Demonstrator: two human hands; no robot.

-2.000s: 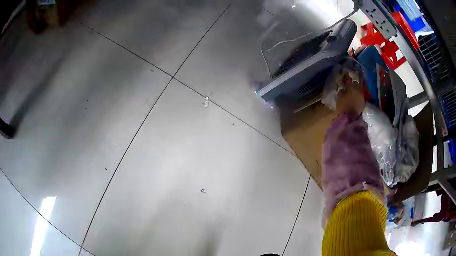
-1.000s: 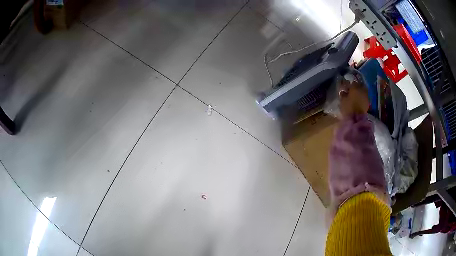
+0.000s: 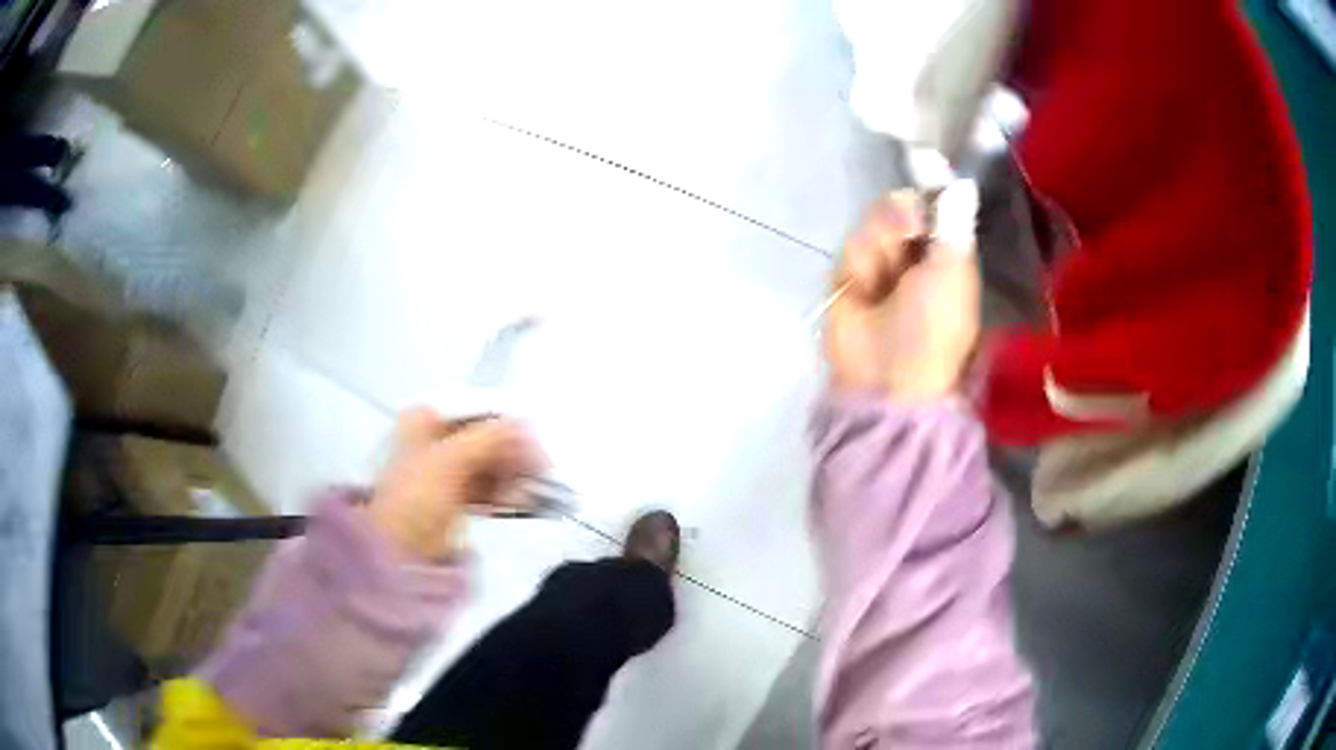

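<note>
My right hand is at upper centre-right, fingers curled, with a white cot on one finger. A thin straw-coloured stick sticks out from its left side. Just beyond the fingertips is a blurred white thing; I cannot tell if they touch. My left hand is at lower left, half curled and blurred. A thin dark edge and a glassy blur show at its fingers; whether it holds them is unclear.
A person in a red garment with pale trim is close at the right. A green bench edge curves along the far right. Cardboard cartons and dark bars stand at the left. A dark-clad leg and shoe are below, on pale tiles.
The view has swung away from the grey device, carton and plastic bags where one hand was reaching. Both hands now show, over a different stretch of floor, beside a person in red.
</note>
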